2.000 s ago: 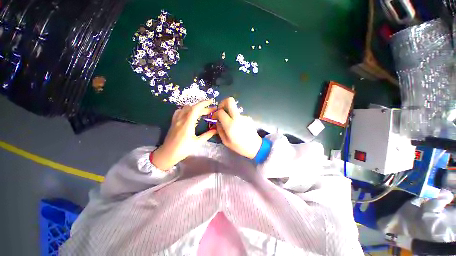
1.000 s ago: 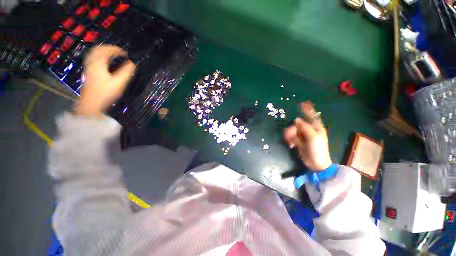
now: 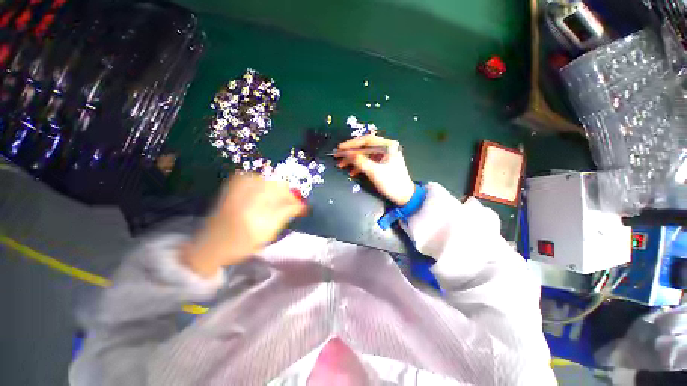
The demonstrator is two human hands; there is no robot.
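My left hand (image 3: 245, 219), blurred, holds a red housing (image 3: 299, 196) at its fingertips, just below the pile of white small parts (image 3: 297, 172). My right hand (image 3: 380, 164), with a blue wrist strap (image 3: 405, 207), holds thin tweezers (image 3: 369, 150) that point left. Their tip is near the black small parts (image 3: 318, 141). The pile of silver-and-dark small parts (image 3: 245, 113) lies farther left. White-and-blue parts (image 3: 355, 125) lie just above my right hand, partly hidden by it.
A black blister tray (image 3: 98, 90) with red housings fills the left. A red piece (image 3: 493, 67) lies on the green mat at upper right. A wooden-framed box (image 3: 499, 173), a white box unit (image 3: 576, 222) and clear blister trays (image 3: 629, 113) stand at right. A person's sleeve (image 3: 655, 335) shows at lower right.
My left hand has come back from the black tray to the white pile, with a red housing in it. My right hand has moved left and now holds tweezers. The view has shifted.
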